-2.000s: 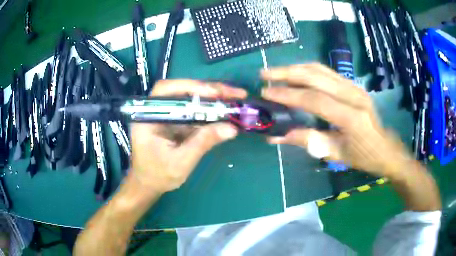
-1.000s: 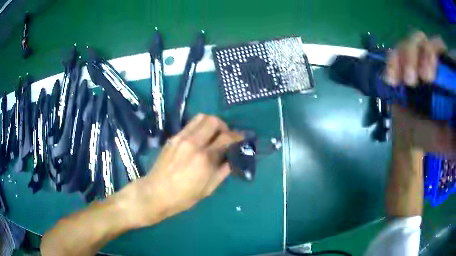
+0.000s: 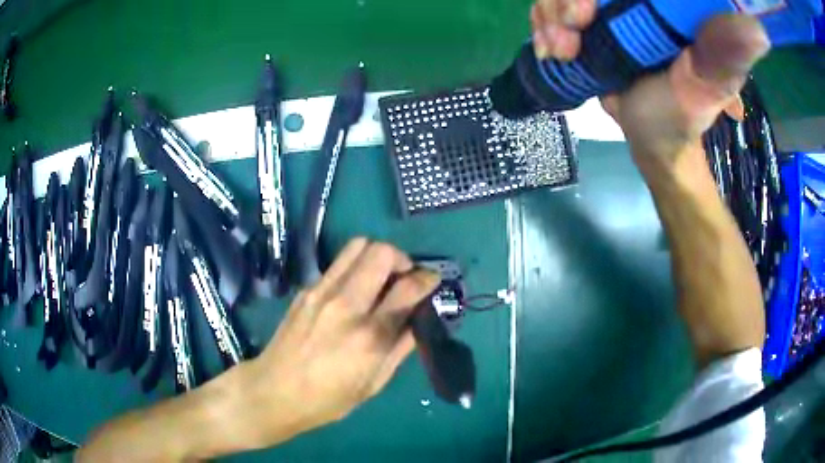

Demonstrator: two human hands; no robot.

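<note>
My left hand (image 3: 326, 335) grips a dark handle housing (image 3: 443, 357) near the middle of the mat; its tip points down toward me. Beside my fingertips a small wired part (image 3: 448, 300) shows, with thin leads to a white wire connector (image 3: 505, 296). My right hand (image 3: 665, 99) holds the blue-and-black electric screwdriver (image 3: 624, 45), its black nose over the screw tray (image 3: 425, 203). The bit is hidden or too small to see. The tray is partly filled with silver screws.
Many black housings (image 3: 154, 298) lie in a row at the left, and two (image 3: 270, 172) stand apart near the tray. More housings (image 3: 760, 172) lie at the right by the blue parts bin (image 3: 785, 348). A black cord (image 3: 687, 434) crosses the lower right.
My right hand has brought the screwdriver left to the screw tray. My left hand's housing has tilted and now shows more of its length. Two seconds ago both hands held a housing.
</note>
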